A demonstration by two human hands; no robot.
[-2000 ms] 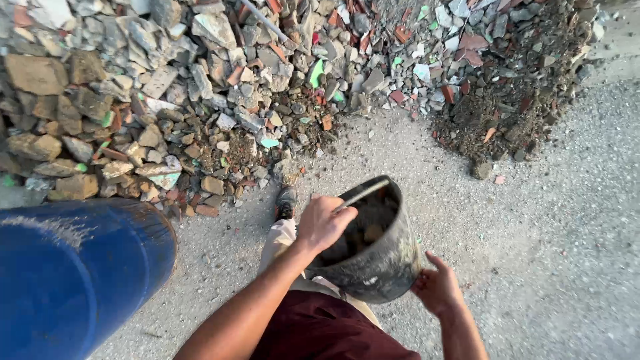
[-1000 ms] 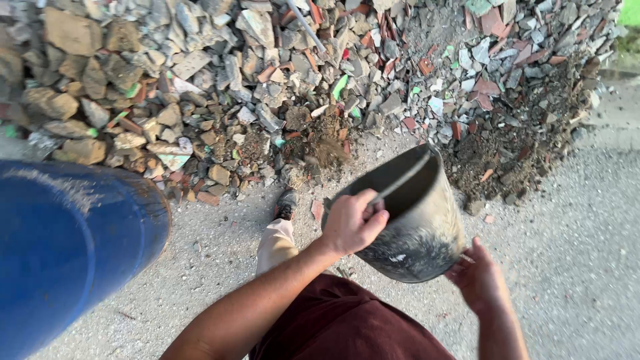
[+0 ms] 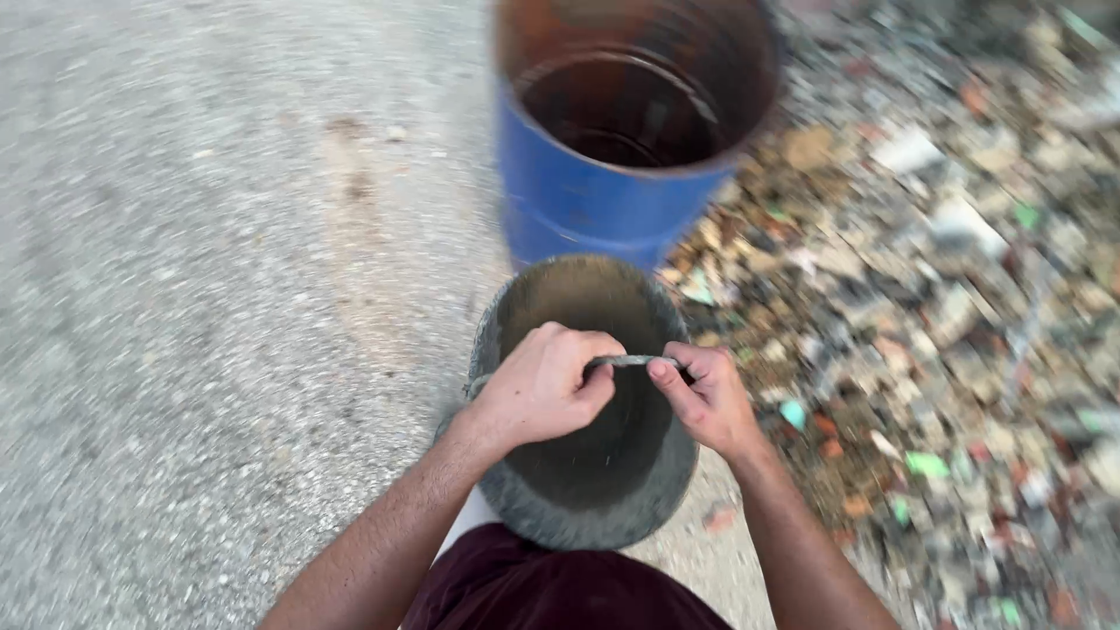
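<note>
A worn dark bucket (image 3: 604,516) hangs upright close in front of my body, its mouth facing up. Its inside looks dark and brownish, with no load that I can make out. My left hand (image 3: 551,385) is closed around the bucket's handle (image 3: 637,360) above the mouth. On the same handle, a little to the right, my right hand (image 3: 704,394) grips with thumb and fingers. Just beyond the bucket stands a blue metal drum (image 3: 604,206), open at the top, with a rusty brown inside.
A heap of broken stone, brick and tile rubble (image 3: 927,289) covers the right side, beside the drum. Grey gravelly pavement (image 3: 219,306) spreads over the left, with a brownish stain on it. Part of the view is blurred.
The view has swung round to the drum, which was at the left edge. My right hand has moved from the bucket's lower side to the handle. Dark rubble showed in the bucket two seconds ago.
</note>
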